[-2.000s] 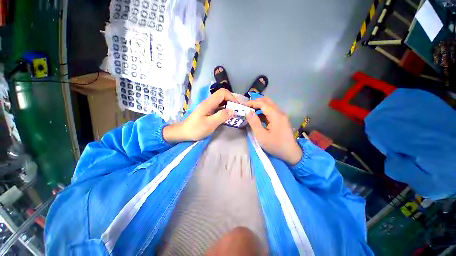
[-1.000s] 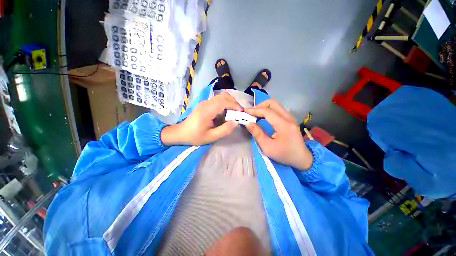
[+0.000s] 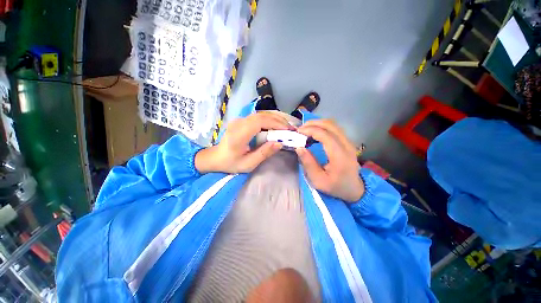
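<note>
A small white casing [image 3: 287,138] is held in the air in front of my waist, seen edge-on as a narrow white strip with small dark marks. My left hand [image 3: 240,142] grips its left end between thumb and fingers. My right hand [image 3: 333,158] grips its right end with the thumb below and fingers above. Both hands are bare. The casing's broad faces are hidden by the angle and my fingers.
Stacked white parts trays [image 3: 172,65] and a cardboard box [image 3: 121,118] are at the left. A green bench [image 3: 35,124] holds a yellow-and-black box [image 3: 48,64]. A red stool [image 3: 424,124] and a person in a blue smock [image 3: 489,177] are at the right. Yellow-black tape [image 3: 228,89] marks the grey floor.
The casing has turned from showing a dark, patterned face below its white edge to showing mainly the white edge. Both hands still hold it. The person at the right has shifted slightly.
</note>
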